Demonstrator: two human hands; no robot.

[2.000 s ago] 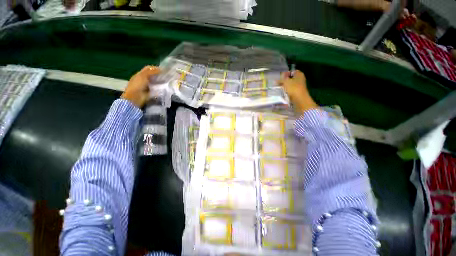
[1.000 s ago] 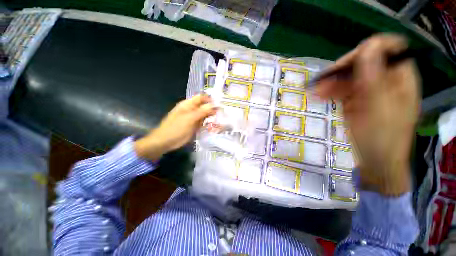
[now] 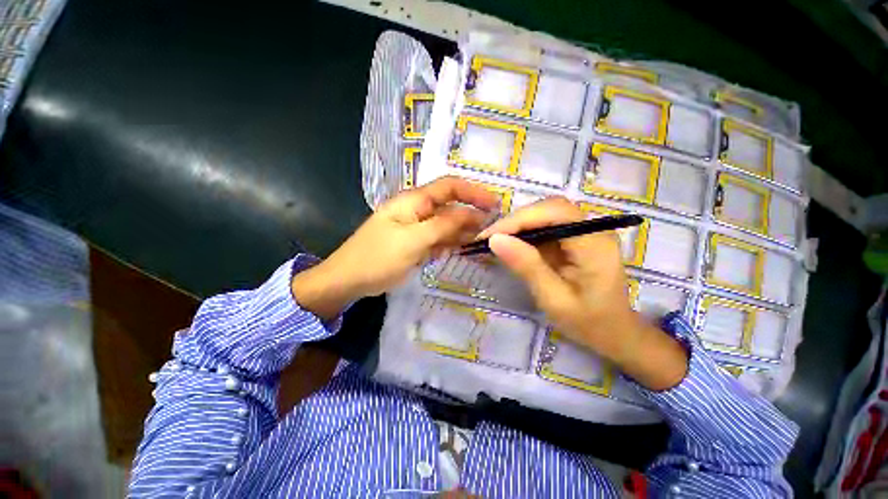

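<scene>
A pale tray point(image 3: 623, 217) holds rows of silver-edged phone frames point(image 3: 631, 114), each with a yellow rectangular section. My right hand point(image 3: 574, 278) holds black tweezers point(image 3: 574, 231) over the tray, their tip pointing left to my left hand. My left hand point(image 3: 394, 239) is beside the tip, its thumb and fingers close together. A clear strip with rows of small pale marks point(image 3: 462, 276) shows just below the left fingers and seems held by them. Whether a tiny piece is on the tweezer tip cannot be told.
A striped see-through flap point(image 3: 391, 107) lies at the tray's left edge. The glossy dark worktop point(image 3: 195, 146) spreads to the left. The green conveyor point(image 3: 672, 29) runs behind. Part of another tray point(image 3: 24, 44) shows top left. Red parts point(image 3: 871, 443) show at the lower right edge.
The upper tray sheet, held up in both hands at first, was later on the conveyor and is now out of view. The tweezers appeared in my right hand, which has moved left to meet my left hand.
</scene>
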